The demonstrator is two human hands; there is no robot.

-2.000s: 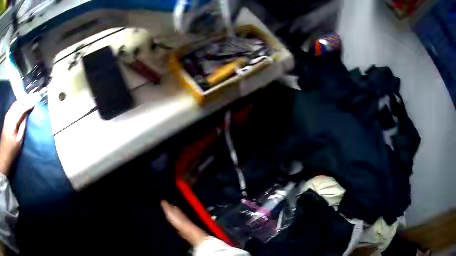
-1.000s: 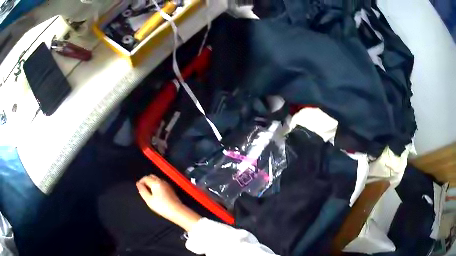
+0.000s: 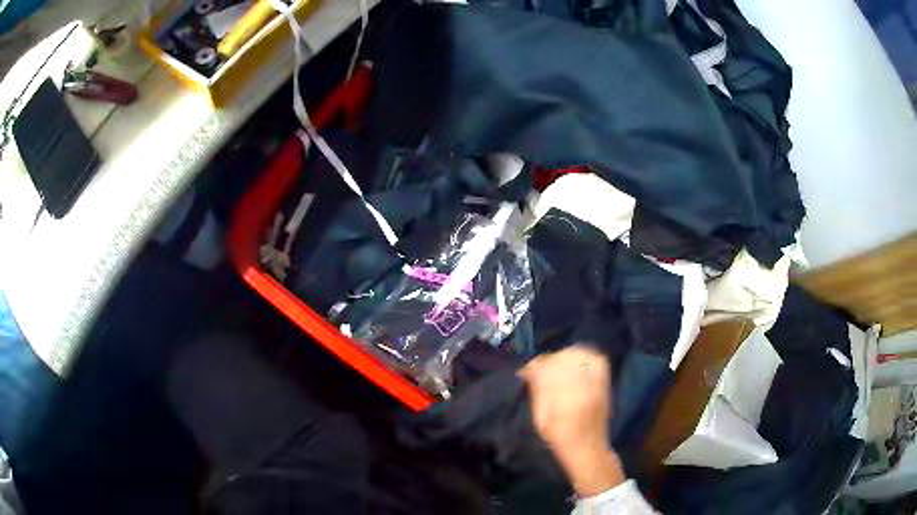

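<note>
My right hand (image 3: 571,402) is closed on dark cloth (image 3: 473,407) at the near right side of a red-rimmed bin (image 3: 337,354). The cloth hangs from the fist toward the left, over the bin's near corner. A clear plastic bag with pink print (image 3: 457,292) lies on dark cloth inside the bin. My left hand is out of the picture; only a bit of white sleeve shows at the lower left edge.
The white machine table (image 3: 126,216) at the left holds a black phone (image 3: 55,149), a red-handled tool (image 3: 101,88) and a yellow-edged parts box (image 3: 213,86). A white strap (image 3: 337,166) hangs into the bin. Dark garments (image 3: 593,111) and cream cloth (image 3: 588,204) are heaped right.
My right hand has moved right, from outside the bin's rim, and taken hold of dark cloth. My left hand has gone out of view. The view has shifted right, off the table.
</note>
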